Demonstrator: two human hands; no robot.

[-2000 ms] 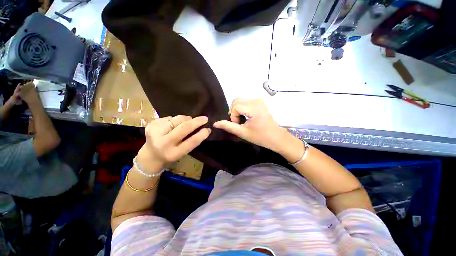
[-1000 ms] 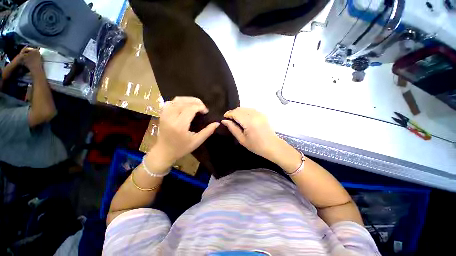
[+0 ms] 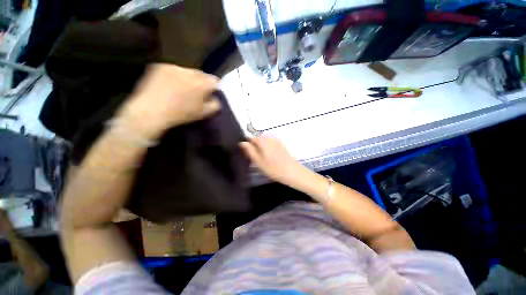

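Note:
The dark brown garment [image 3: 190, 173] hangs bunched over the table's front edge, left of the sewing machine, with more of it heaped at the upper left. My left hand [image 3: 179, 95] is blurred and lies over the cloth, its fingers closed at the upper edge. My right hand [image 3: 265, 154] pinches the cloth's right edge near the table's front edge. The sewing machine head [image 3: 248, 29] stands at the top, with its needle area [image 3: 274, 72] away from the cloth.
Thread snips [image 3: 397, 92] and a small brown scrap [image 3: 382, 71] lie right of the needle area. A dark red frame [image 3: 357, 37] sits on the machine. A blue-framed bin [image 3: 378, 173] and cardboard [image 3: 179, 236] are below the table. Another person's arm [image 3: 23, 248] shows at the lower left.
The view has turned, bringing the machine nearer the middle. My left hand has moved up and left with the cloth, and my hands are farther apart. The cloth is now bunched and spread.

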